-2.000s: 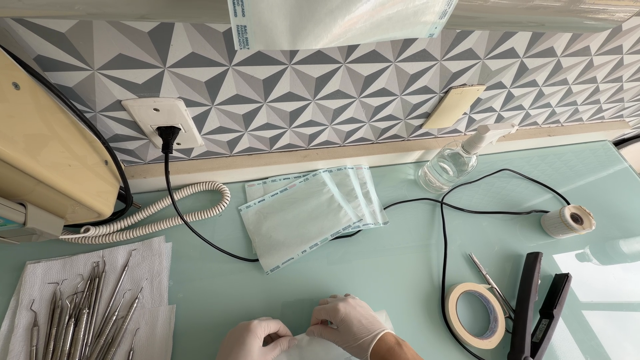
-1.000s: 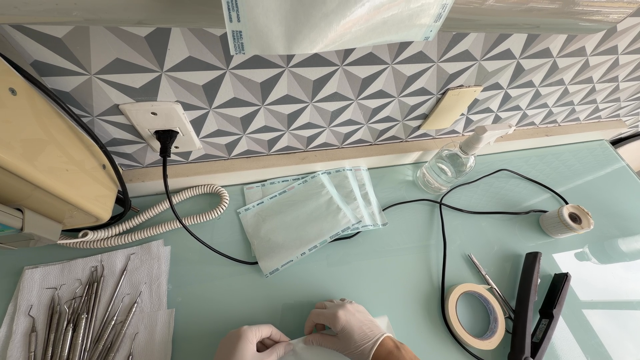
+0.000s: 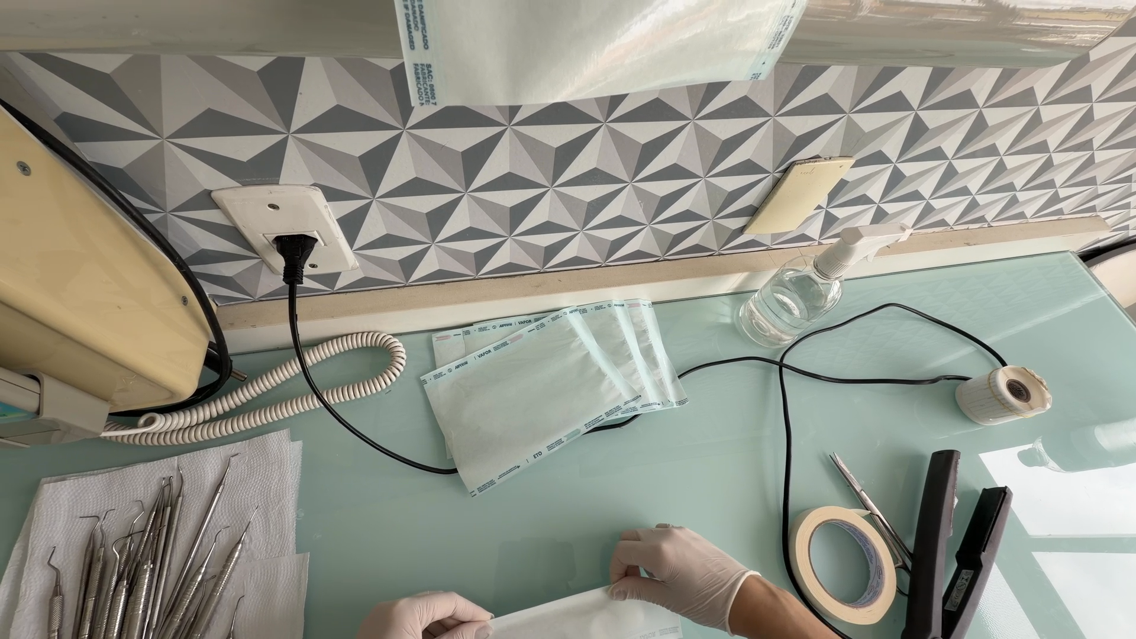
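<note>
Both hands wear pale latex-type gloves at the bottom edge of the head view. My left hand pinches the left end of a white paper-backed sterilization pouch, and its lower part is cut off by the frame. My right hand grips the pouch's upper edge with thumb and fingers. Beyond the hands lies a fanned stack of sterilization pouches. Metal dental instruments rest on paper towels at the lower left. To the right are a roll of masking tape, scissors and a black hair straightener.
A clear spray bottle stands near the wall, and a small white roll lies at the right. A black cord crosses the glass tabletop. Another pouch hangs overhead. A coiled white cable lies beside the cream-coloured device.
The right hand has shifted to the right along the pouch's edge, away from the left hand. More of the pouch now shows between them.
</note>
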